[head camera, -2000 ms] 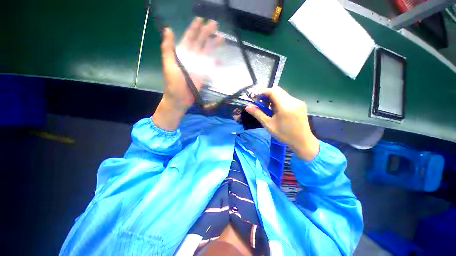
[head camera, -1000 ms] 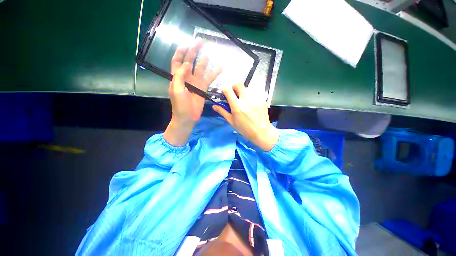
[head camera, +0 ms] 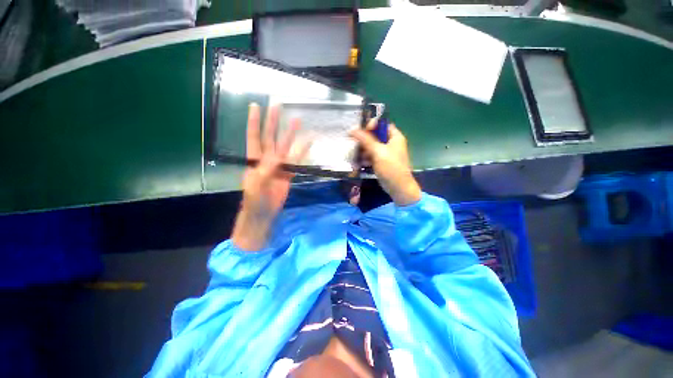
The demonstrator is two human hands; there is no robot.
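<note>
A clear touch panel with a black border [head camera: 240, 111] is held above the bench over a whitish textured sheet. My left hand [head camera: 267, 177] supports it from below at its near edge, and the spread fingers show through the glass. My right hand [head camera: 393, 161] is at the panel's right edge and holds a small dark blue tool [head camera: 381, 131]. The tool's tip cannot be made out. Another black frame seen lying on the sheet earlier is mostly hidden behind the held panel.
Behind stands a black-edged panel stack [head camera: 306, 40] with an orange tab. White sheets [head camera: 444, 53] lie right of it, then a framed panel [head camera: 553, 96] on its sheet. More packing sheets [head camera: 140, 18] are far left. A blue crate [head camera: 522, 255] and blue stool [head camera: 616, 210] are below the bench.
The held panel has turned so its near edge lies roughly along the bench edge. My right hand has moved from its near corner to its right edge. The view has shifted, showing more of the bench's far side.
</note>
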